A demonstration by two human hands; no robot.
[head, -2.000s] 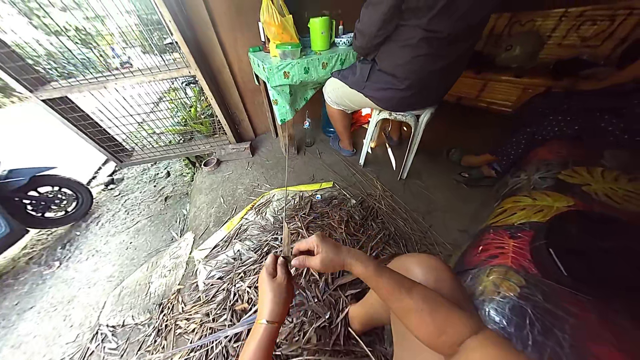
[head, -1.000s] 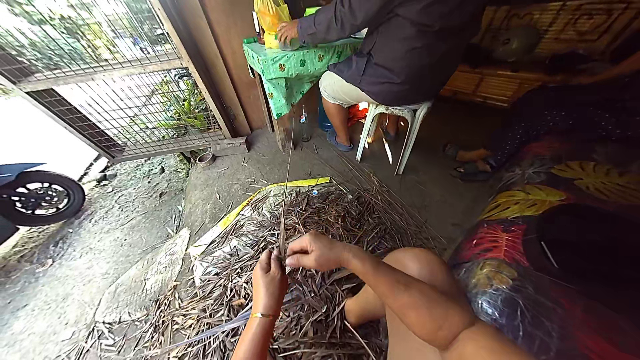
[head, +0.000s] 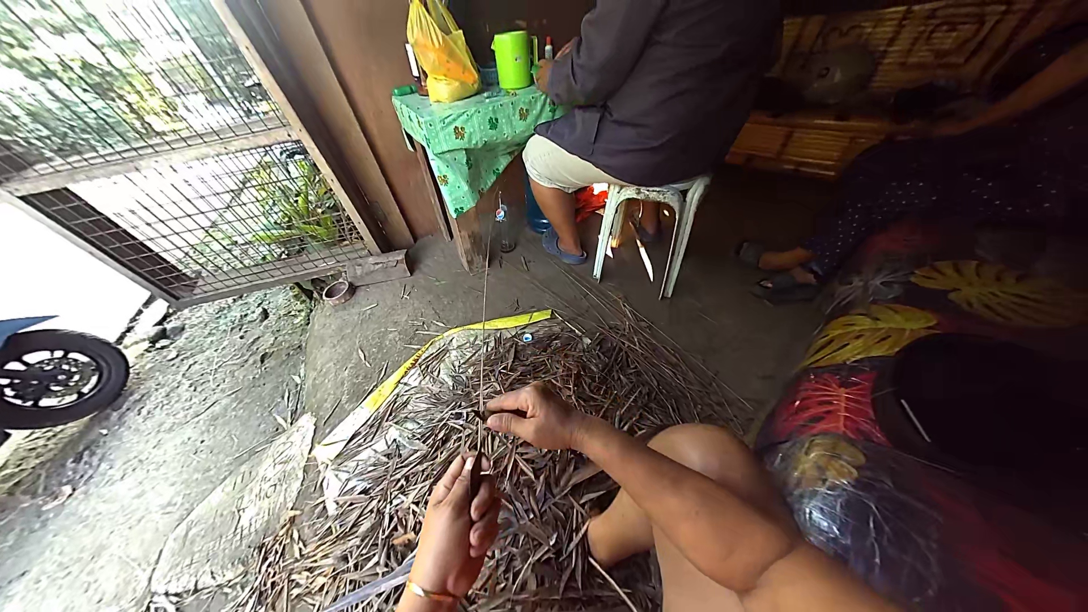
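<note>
My left hand (head: 466,514), with a bracelet at its wrist, grips a small dark tool or blade, probably, near the base of a long thin stalk (head: 485,331). Just above and to the right, my right hand (head: 534,415) pinches the same stalk between thumb and fingers. The stalk rises nearly upright away from my hands. Below and around both hands lies a heap of dry brown leaf strips (head: 552,484), spread over a sheet with a yellow edge (head: 459,330).
A person (head: 654,85) sits on a white plastic stool (head: 680,204) beside a table with a green cloth (head: 476,119). A knife (head: 643,255) shows by the stool. A wire-mesh gate (head: 204,195), motorcycle wheel (head: 59,378) and plastic-covered cushion (head: 858,493) flank the heap.
My hands were together; now my right hand is farther up the stalk and my left is lower. The seated person's hand has left the yellow bag.
</note>
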